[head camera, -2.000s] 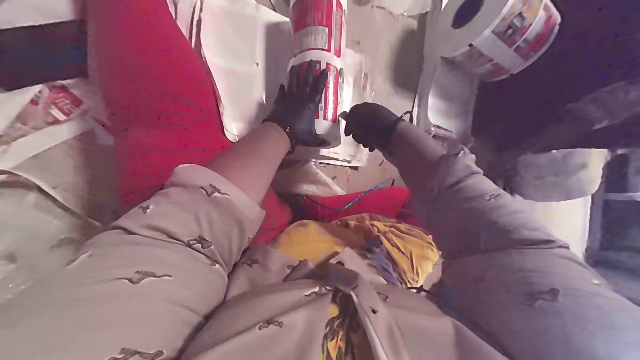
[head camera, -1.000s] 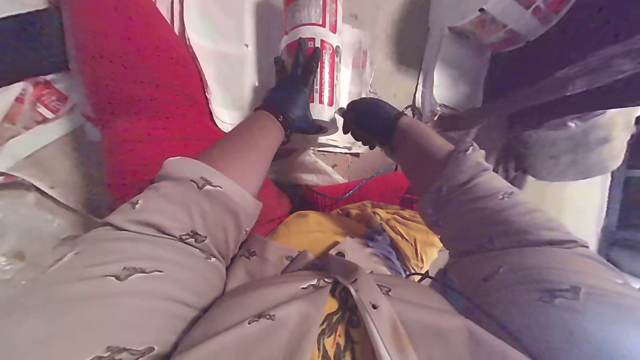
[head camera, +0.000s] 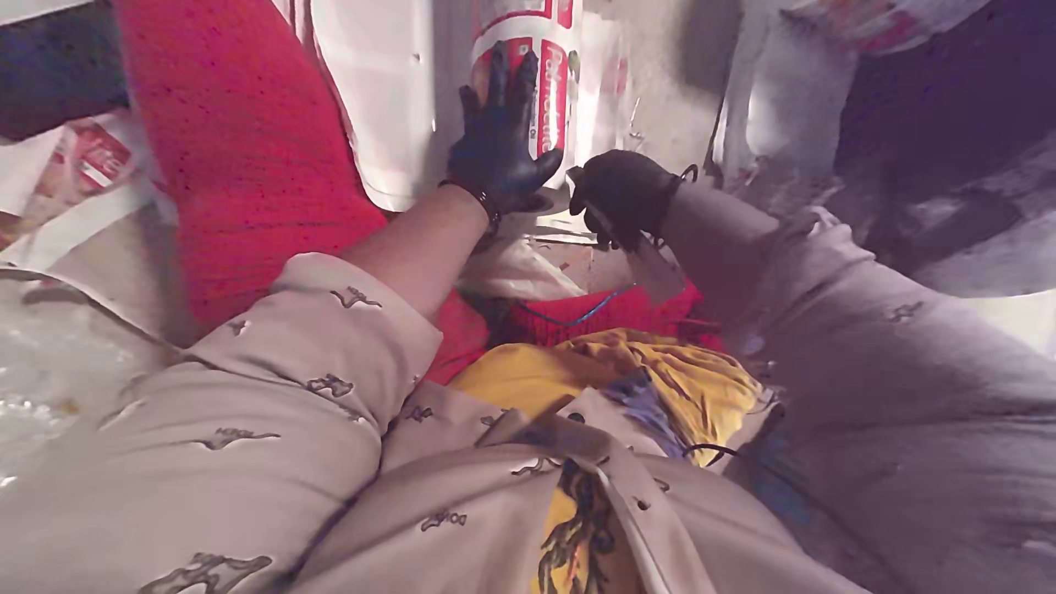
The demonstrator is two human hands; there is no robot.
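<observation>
My left hand [head camera: 505, 144], in a black glove, lies with spread fingers on a roll of red and white printed film [head camera: 554, 99] at the top centre. Its palm rests near the roll's lower end. Just right of that end is my right hand [head camera: 623, 194], also black-gloved, with its fingers curled. A small pale piece shows at its fingertips, and a blurred, light strip [head camera: 656, 268] shows below the hand; what they are I cannot tell. The fingers' undersides are hidden.
White sheeting [head camera: 384, 99] lies left of the roll, beside a red-clothed leg [head camera: 239, 165]. Printed film scraps [head camera: 82, 165] are at the far left, clear plastic [head camera: 66, 379] below them. Crumpled whitish film [head camera: 520, 268] lies under the roll's near end. Another printed roll [head camera: 891, 21] shows at the upper right.
The printed roll at the upper right now shows only its lower edge, as the view has shifted. My left hand stays on the central roll, with my right hand still beside its lower end.
</observation>
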